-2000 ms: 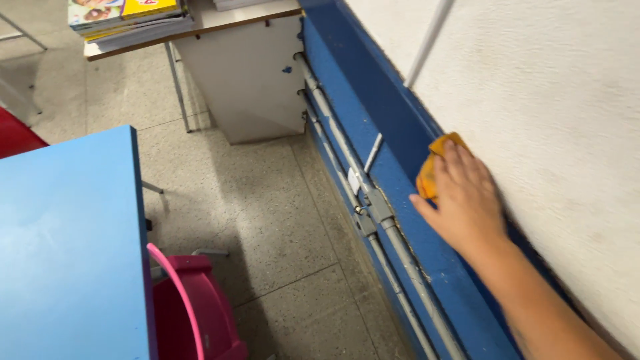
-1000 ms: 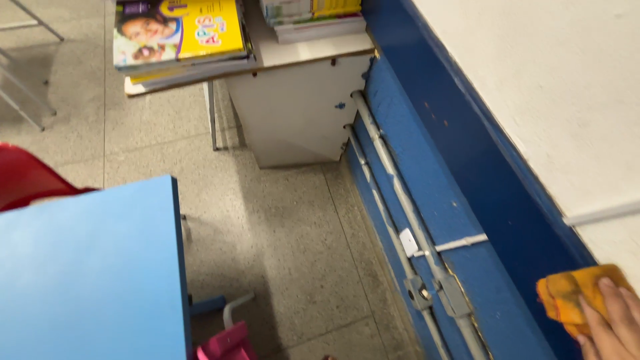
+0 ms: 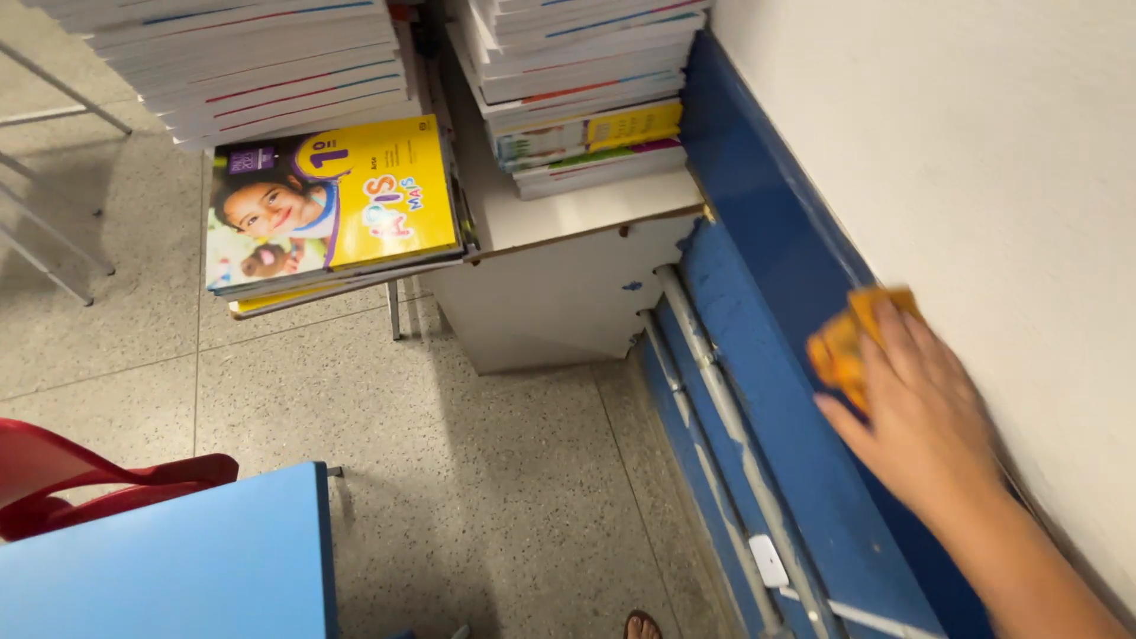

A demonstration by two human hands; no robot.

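My right hand (image 3: 919,408) presses an orange cloth (image 3: 839,351), with darker smudges on it, onto the dark blue ledge (image 3: 790,231) along the wall. The cloth lies under my fingers, close to where the ledge meets the white wall (image 3: 985,160); the hand and cloth are slightly blurred. My left hand is out of the frame.
Stacked books (image 3: 293,67) and a yellow-covered book (image 3: 390,195) crowd a white shelf unit (image 3: 550,297) ahead. Grey pipes (image 3: 710,364) run low along the blue wall. A blue table (image 3: 177,568) and a red chair (image 3: 80,470) stand at left. A foot shows at the bottom.
The view has shifted toward the books. The cloth, at the lower right edge one second ago, now sits farther up along the ledge, still under my right hand. The pink chair has left the view.
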